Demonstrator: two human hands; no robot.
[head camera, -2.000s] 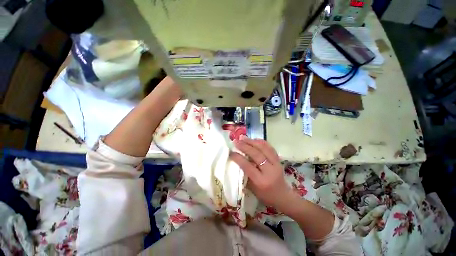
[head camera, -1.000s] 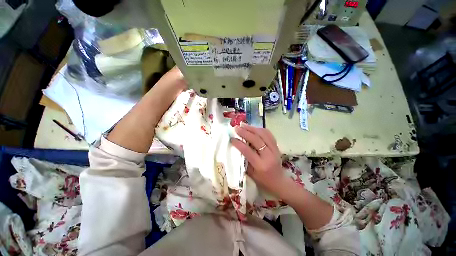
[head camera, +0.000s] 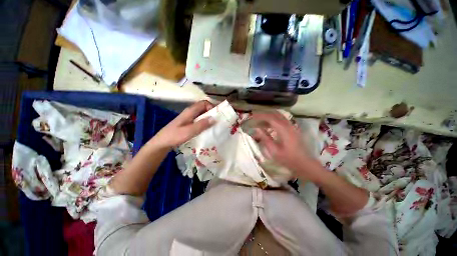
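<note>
The floral fabric piece (head camera: 215, 150), cream-white with red flowers, is held above my lap, in front of the table edge. My left hand (head camera: 188, 125) grips its upper left part, thumb on top. My right hand (head camera: 280, 140) is blurred at the right part of the cloth; its fingers are bent over the cloth and their hold cannot be made out. The machine bed (head camera: 220, 55) with its shiny needle plate (head camera: 273, 57) shows beyond the hands, with no cloth on it.
A blue crate (head camera: 143, 120) with floral pieces stands left of my lap. A floral garment pile (head camera: 386, 170) lies at the right. White paper (head camera: 107, 40) and a thin dark stick lie on the table's left. Pens (head camera: 351, 30) and a brown flat item (head camera: 396, 47) lie at the right.
The view has tilted down, so most of the machine head is out of view. The cloth has come off the machine bed towards my lap. My left hand has come out from behind the machine head.
</note>
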